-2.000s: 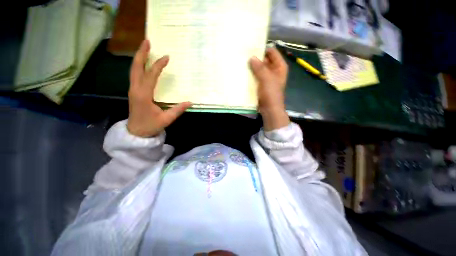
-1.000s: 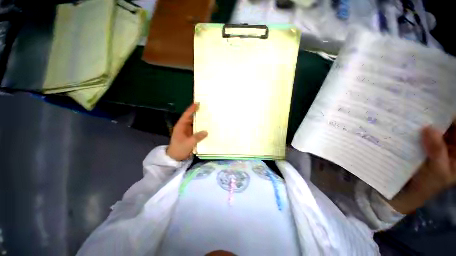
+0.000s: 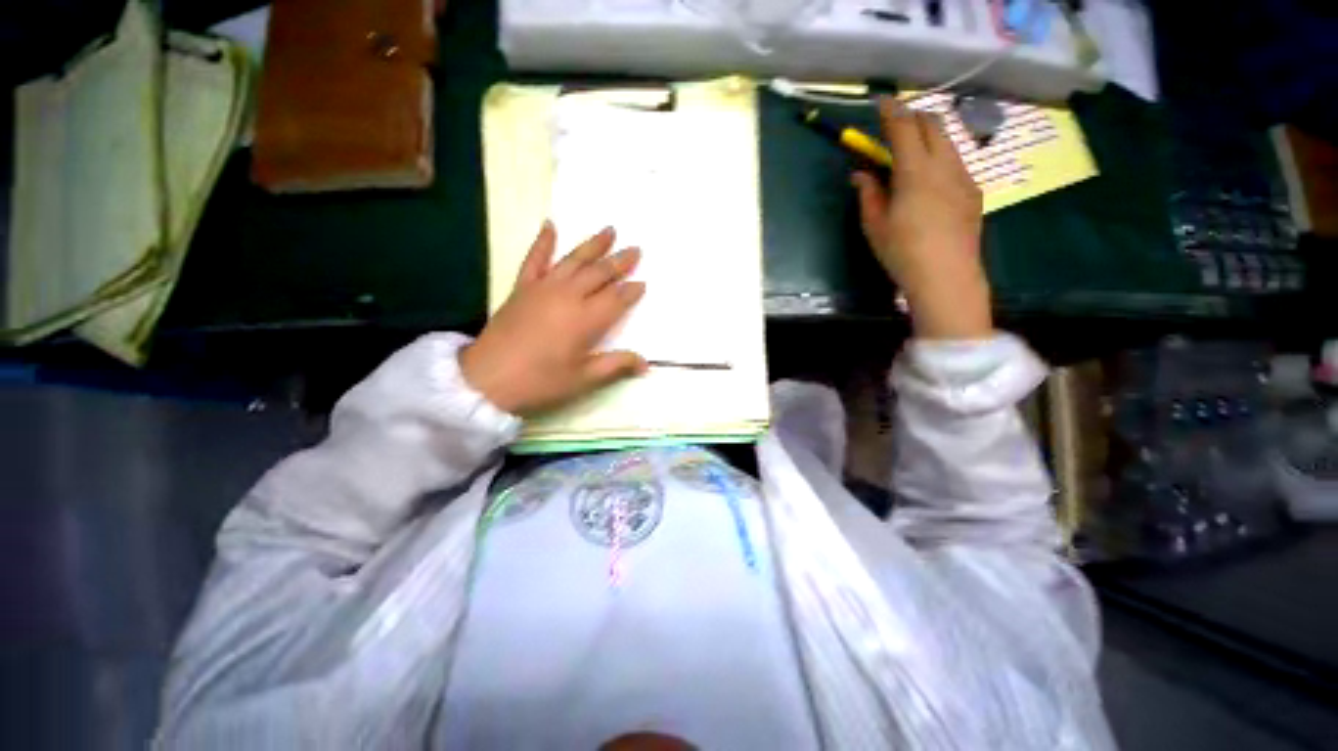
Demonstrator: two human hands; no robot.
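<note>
The clipboard with yellow forms (image 3: 521, 162) rests at the bench's front edge, its near end against my body. A white sheet (image 3: 675, 250) lies on top, its upper edge at the clip. A thin dark line crosses the sheet near its lower end; I cannot tell if it is printed. My left hand (image 3: 565, 323) lies on the sheet and forms, fingers spread. My right hand (image 3: 927, 220) reaches over the bench with thumb and fingers apart, on either side of the end of the yellow marker pen (image 3: 863, 144). The pen lies on the bench.
The brown leather-cover notebook (image 3: 345, 96) and a stack of yellow forms (image 3: 88, 184) lie at the left. A white organiser (image 3: 616, 37) stands behind the clipboard. A yellow label sheet (image 3: 1035, 154) lies beyond my right hand. Clear trays (image 3: 1247, 235) are at the right.
The handwritten page has left my right hand, and a white sheet now lies on the clipboard. My right hand has moved to the pen. My left hand has moved onto the sheet.
</note>
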